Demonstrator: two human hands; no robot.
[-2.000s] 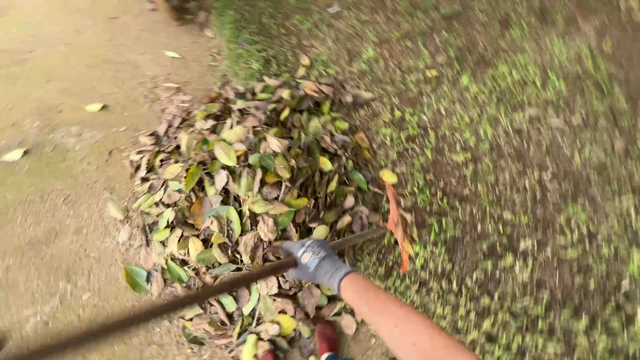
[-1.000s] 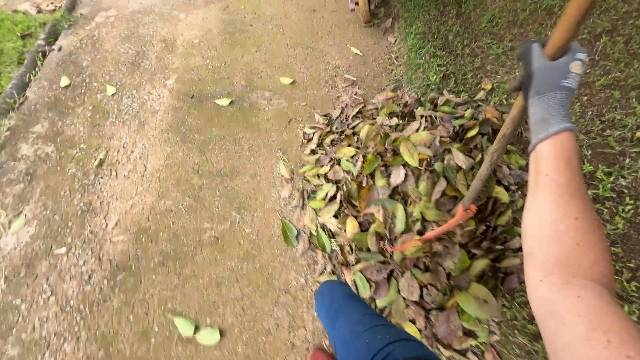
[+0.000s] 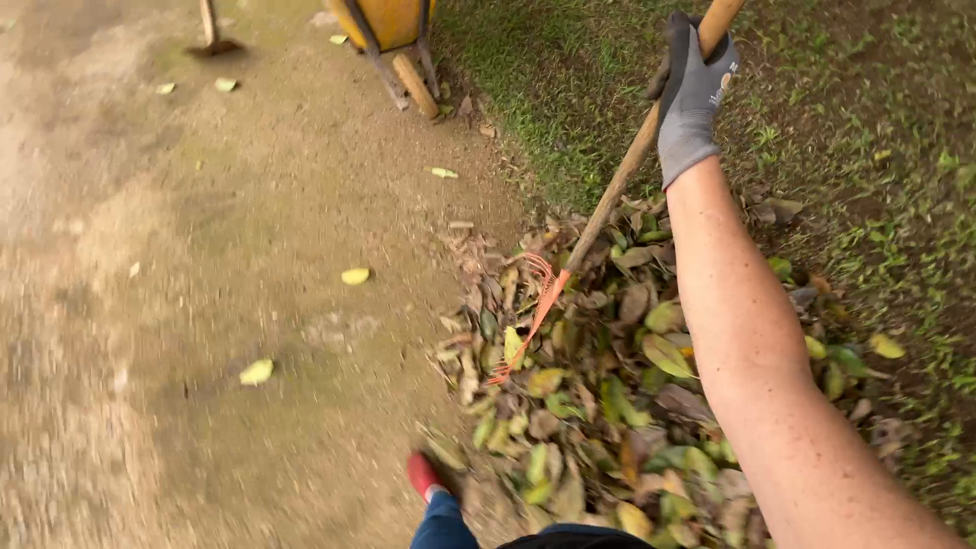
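Note:
My right hand (image 3: pixel 695 95), in a grey knit work glove with dark coated fingers, is closed around the wooden handle of a leaf rake (image 3: pixel 545 301). The handle slopes down and left from the hand. The rake's orange-red tined head lies against the left side of a large pile of leaves (image 3: pixel 625 366), green, yellow and brown. My right forearm crosses in front of the pile and hides part of it. My left hand is not in view.
A dirt path (image 3: pixel 267 198) with scattered leaves runs on the left, grass (image 3: pixel 564 99) on the right. Beyond the pile stands a yellow wheelbarrow (image 3: pixel 389 23) on the path. Farther left is a wooden-handled tool (image 3: pixel 213 38). My red shoe (image 3: pixel 421 473) is beside the pile.
The view has shifted, bringing the wheelbarrow and the wooden-handled tool into sight. The rake's head has moved to the pile's left edge. The gloved right hand still holds the handle.

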